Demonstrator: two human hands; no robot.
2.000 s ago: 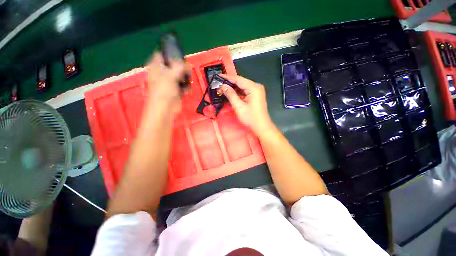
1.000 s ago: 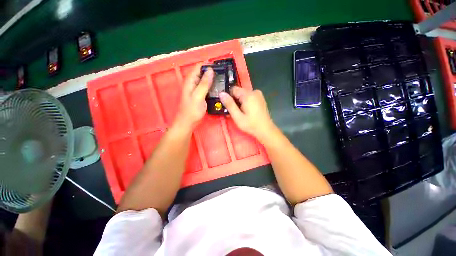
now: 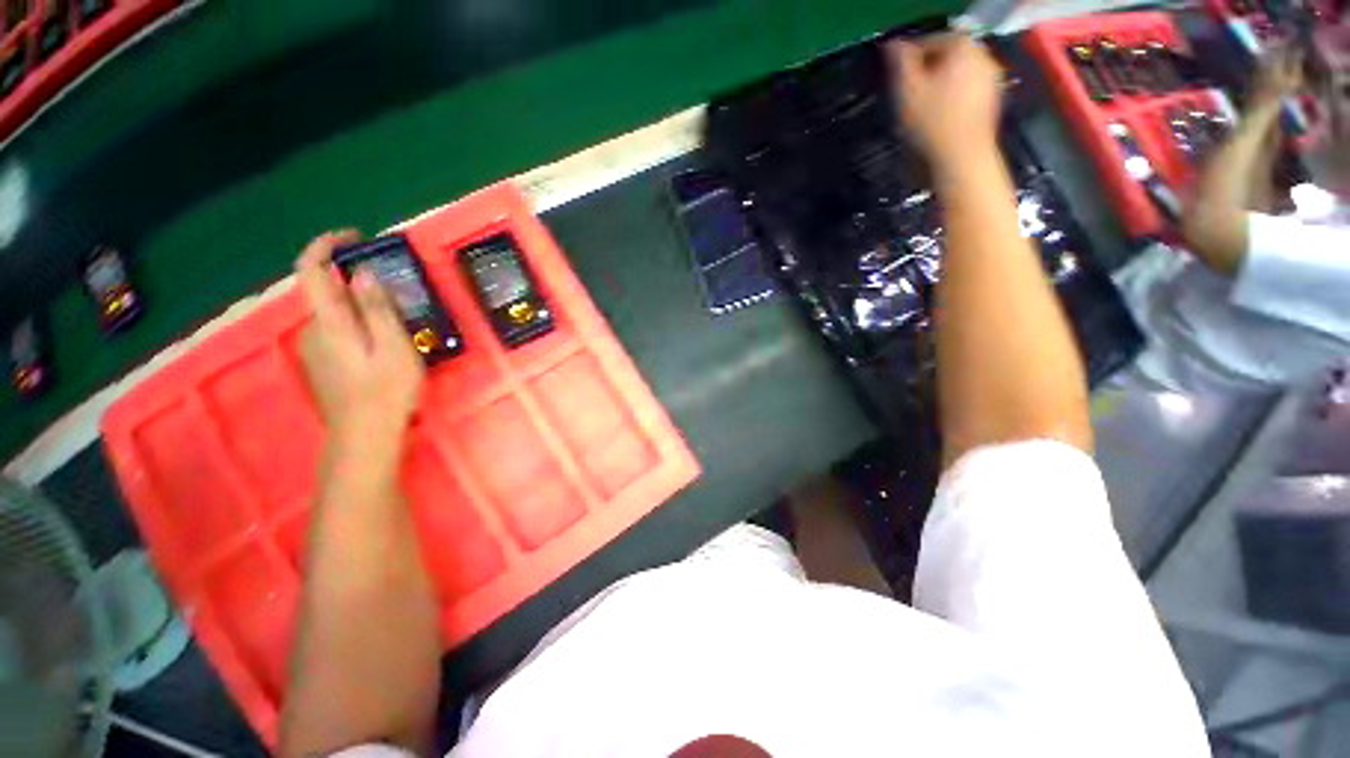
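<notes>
My left hand [image 3: 360, 348] grips the left edge of a handset unit [image 3: 403, 293] at the red tray's [image 3: 674, 462] upper row. The handset has a grey screen and an orange-yellow spot; whether it sits fully in its pocket is hard to tell. A second handset unit [image 3: 505, 287] lies face up in the pocket to its right. My right hand [image 3: 948, 92] is at the far edge of the glossy black blister tray [image 3: 888, 282], fingers curled and blurred; whether they hold anything cannot be told.
A smartphone [image 3: 721, 245] lies between the red and black trays. A green conveyor belt [image 3: 489, 111] runs beyond the pale edge strip and carries handsets [image 3: 111, 287]. A desk fan [image 3: 45, 607] stands at left. Another red tray [image 3: 1140, 111] and another person's arm [image 3: 1223, 185] are at upper right.
The view has turned right. My hands have parted: the right has moved from the handset to the black tray. The handset in my left hand now lies left of the other one.
</notes>
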